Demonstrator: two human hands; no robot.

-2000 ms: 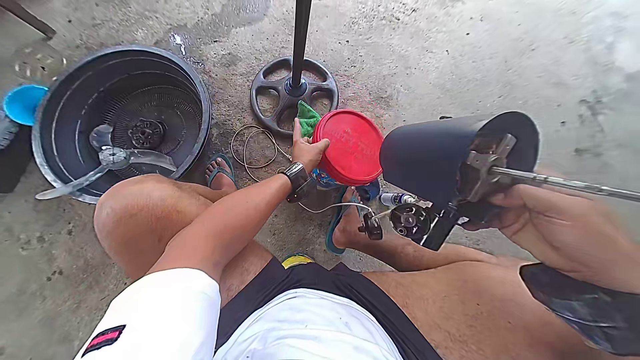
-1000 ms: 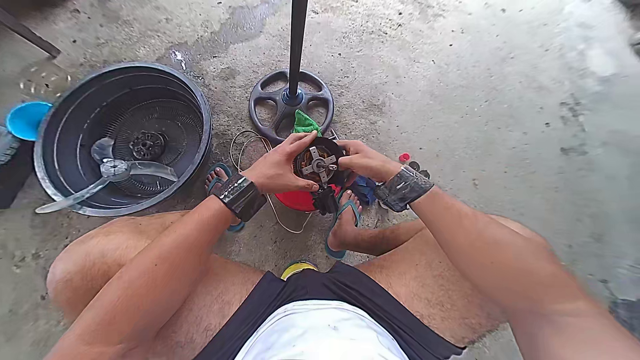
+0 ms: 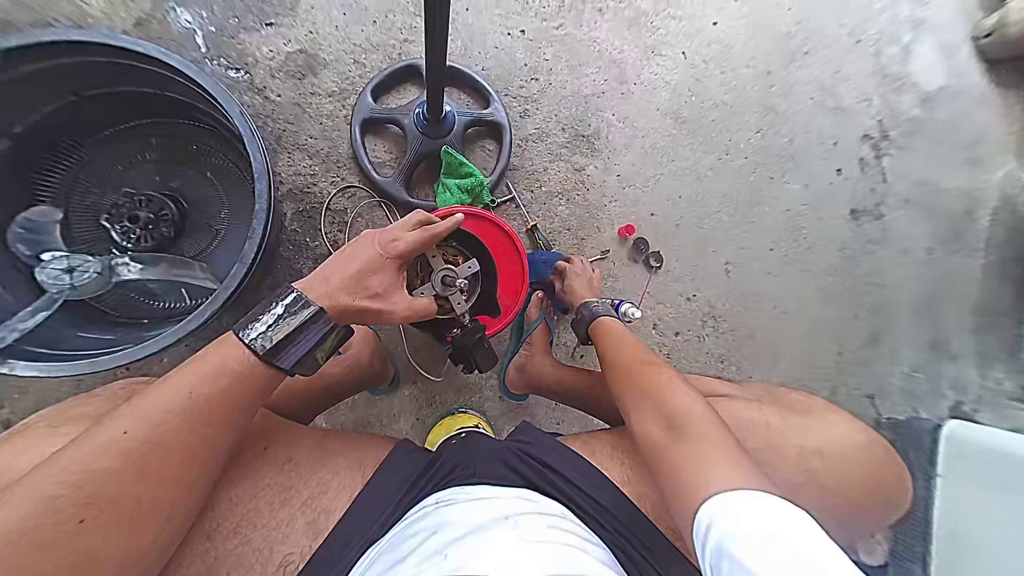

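My left hand [image 3: 384, 268] grips the fan motor [image 3: 450, 282] by its left side, with the metal bracket and shaft facing up. The motor rests on a red round lid [image 3: 514, 264], and a black gearbox part [image 3: 472, 350] juts from its lower edge. Over to the right, my right hand [image 3: 578, 282] touches a blue cloth [image 3: 544, 264] on the floor beside my foot; its fingertips are partly hidden, so whether it grasps anything is unclear. A spray can [image 3: 626, 310] lies by the right wrist. A green cloth [image 3: 462, 180] lies just beyond the lid.
A black tub [image 3: 260, 184] at left holds a fan blade [image 3: 76, 274] and a fan grille [image 3: 192, 172]. The round stand base [image 3: 360, 136] with its pole [image 3: 436, 56] stands ahead. A screwdriver [image 3: 540, 236], a red cap [image 3: 626, 231] and small black round parts [image 3: 654, 260] lie on the concrete.
My right hand has left the motor and moved right to the blue cloth. Two seconds ago it held the motor with a dark cylindrical cover around it; that cover no longer surrounds the motor.
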